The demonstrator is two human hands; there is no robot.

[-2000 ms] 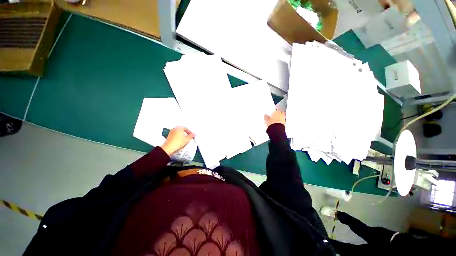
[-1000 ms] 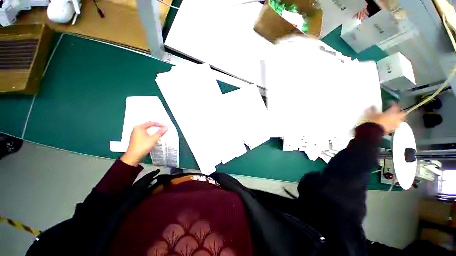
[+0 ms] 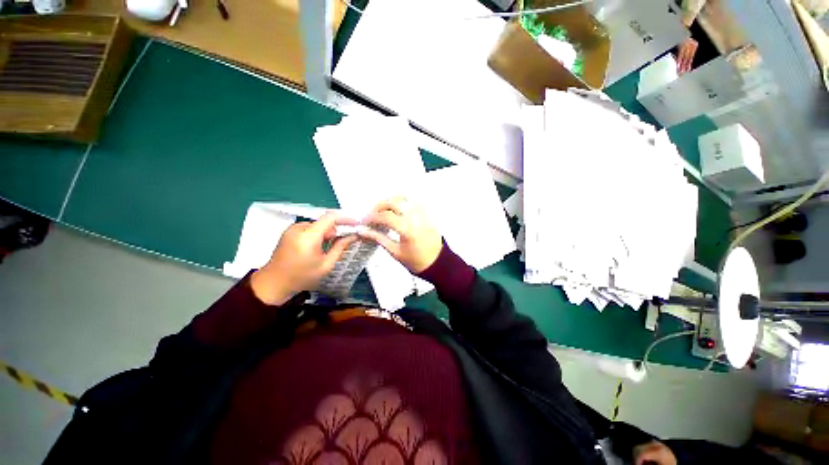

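My left hand [image 3: 300,259] and my right hand [image 3: 406,238] are together near the bench's front edge, fingertips pinching the top of a grey, densely printed label strip [image 3: 349,269] that hangs towards my waist. White backing paper [image 3: 261,238] lies bent on the green surface to the left. Flat white pieces, likely leaflets [image 3: 463,211], lie fanned behind and right of my hands. A tall uneven main stack [image 3: 607,195] of the same white pieces stands to the right. Whether a single label is loose between my fingertips cannot be told.
A large white board [image 3: 427,68] lies behind the leaflets. An open brown carton [image 3: 525,60] holds green and white contents. White boxes [image 3: 730,156] and a round white lamp or fan [image 3: 738,307] are at right. A shallow brown box [image 3: 95,86] is at left. Another person's hand [image 3: 654,453] shows at lower right.
My right hand has come back left from beyond the main stack and joined my left hand at the strip. My left hand has moved slightly right. The strip is now raised between them.
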